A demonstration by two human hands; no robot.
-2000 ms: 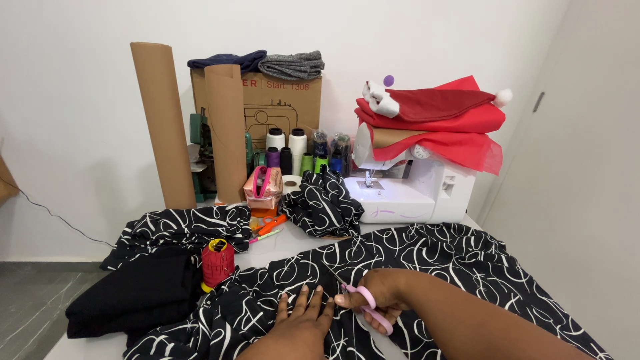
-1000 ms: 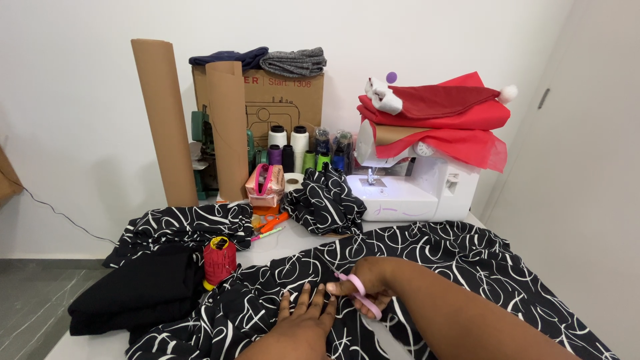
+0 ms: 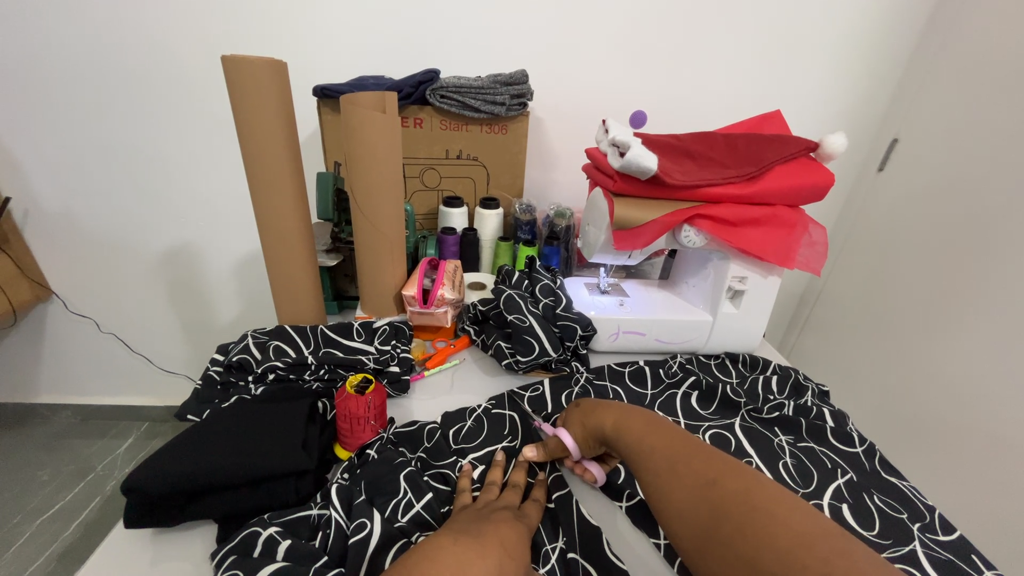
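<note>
Black fabric with white swirls [image 3: 704,400] spreads over the white table. My right hand [image 3: 588,436] holds pink-handled scissors [image 3: 566,442], their blades pointing up and left at the fabric. Below and behind the scissors, a gap between two parts of the fabric shows the tabletop. My left hand [image 3: 496,512] lies palm down on the fabric just left of the scissors, its fingers spread. A red thread spool [image 3: 360,416] with pins stuck in it stands left of the hands, beside folded plain black fabric [image 3: 232,456].
Behind the fabric are a white sewing machine [image 3: 664,320] under red cloth [image 3: 720,176], a bunched patterned cloth [image 3: 532,320], orange scissors [image 3: 448,352], a pink pouch [image 3: 434,300] and several thread cones [image 3: 488,224]. Two brown paper rolls [image 3: 272,192] stand at the left.
My right hand and the pink scissors have moved a little up the fabric, away from me. My left hand stays flat on the cloth.
</note>
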